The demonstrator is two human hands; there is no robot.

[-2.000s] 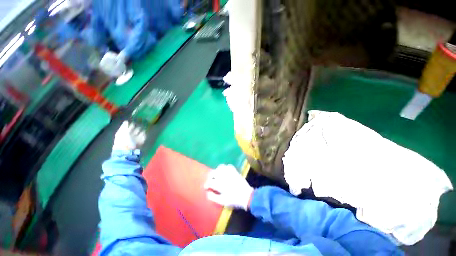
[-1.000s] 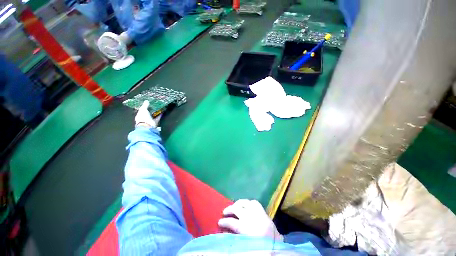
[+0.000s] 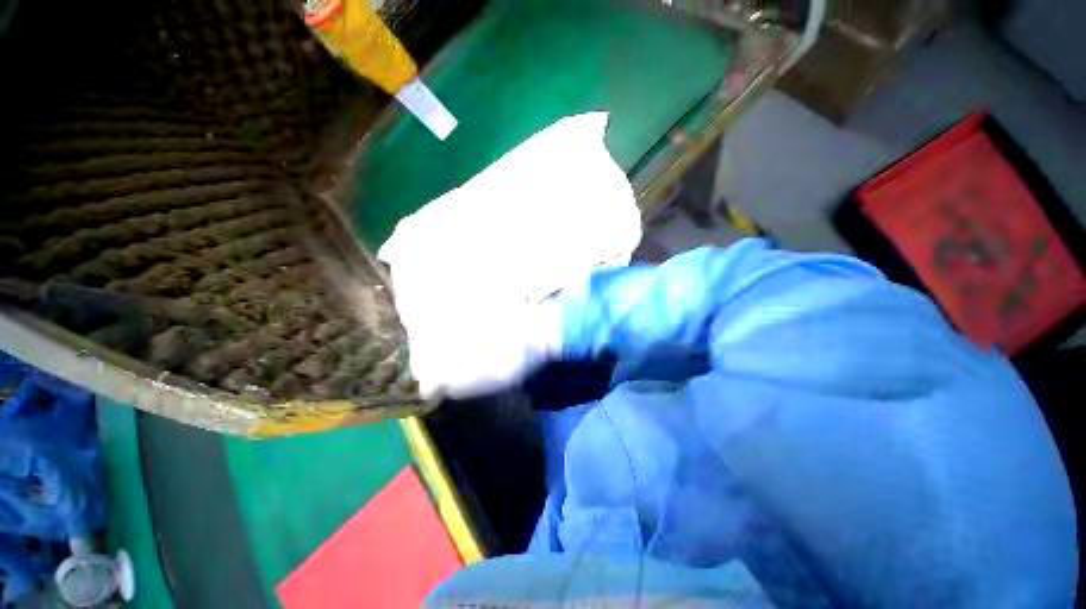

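A large crumpled white cloth point(image 3: 518, 226) lies at the front edge of the foam-lined booth, partly over its green floor mat point(image 3: 536, 71). My right hand point(image 3: 506, 357), in a white glove, is at the cloth's lower edge. It is blurred and merges with the white cloth, so its fingers and grip do not show. My left hand is out of the picture. A yellow-orange hand tool point(image 3: 375, 48) with a pale flat tip hangs above the booth floor, beyond the cloth. No circuit board shows.
Brown bumpy foam point(image 3: 179, 202) lines the booth wall at left. A red sheet point(image 3: 375, 553) lies on the green bench point(image 3: 304, 482) at lower left, beside the dark belt. A red box point(image 3: 977, 238) stands at right. A small white fan point(image 3: 93, 577) and blue clothing show at far left.
The view has swung right, from the belt to the booth. My left hand and the circuit board it held have left the picture. My right hand has moved from the red sheet to the cloth.
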